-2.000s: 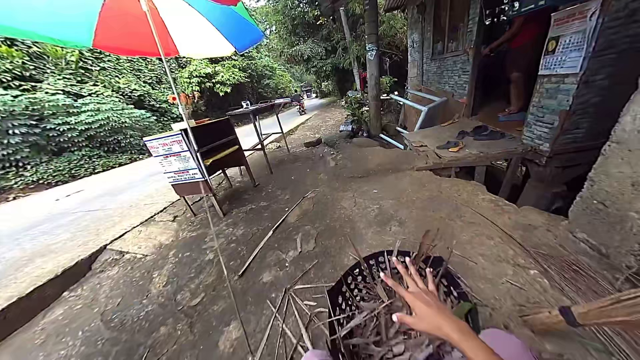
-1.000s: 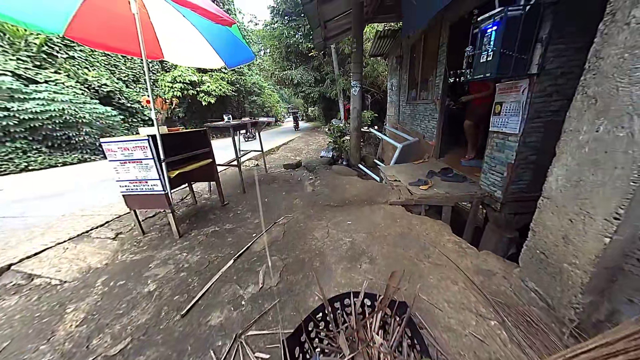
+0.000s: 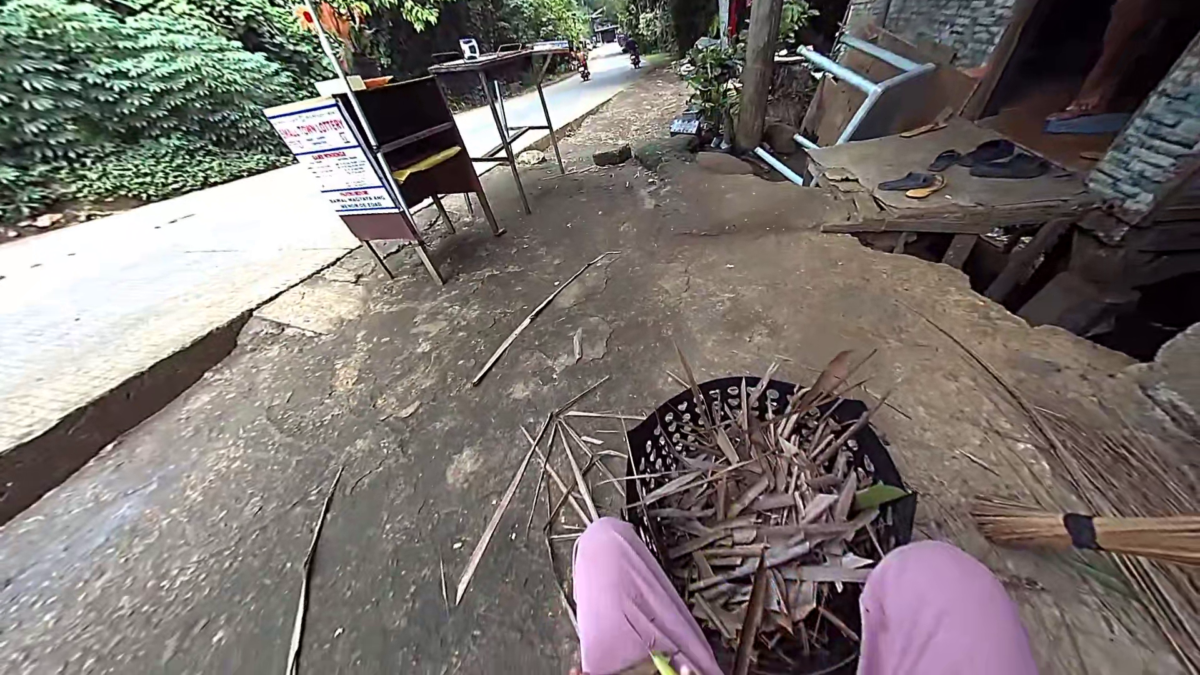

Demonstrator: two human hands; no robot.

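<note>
A black plastic basket with a perforated wall [image 3: 670,422] stands on the ground between my knees, filled with dry brown leaf strips and stalks [image 3: 750,506]. One green leaf [image 3: 879,495] lies at its right side. At the bottom edge of the view, by my left knee, slivers of skin show beside a bit of green leaf [image 3: 662,664]. They look like fingertips, but which hand they belong to and their grip cannot be told. A stick broom [image 3: 1031,525] with a black band lies to the right of the basket.
Dry stalks [image 3: 562,469] lie left of the basket, with longer sticks [image 3: 539,319] beyond. A signboard stand [image 3: 342,169] and a table [image 3: 502,61] stand by the road. Sandals [image 3: 1008,159] sit on a worn wooden platform [image 3: 947,192] above a gap at the right.
Two seconds ago my right hand was spread over the leaves in the basket; it is no longer there. The view has tilted down.
</note>
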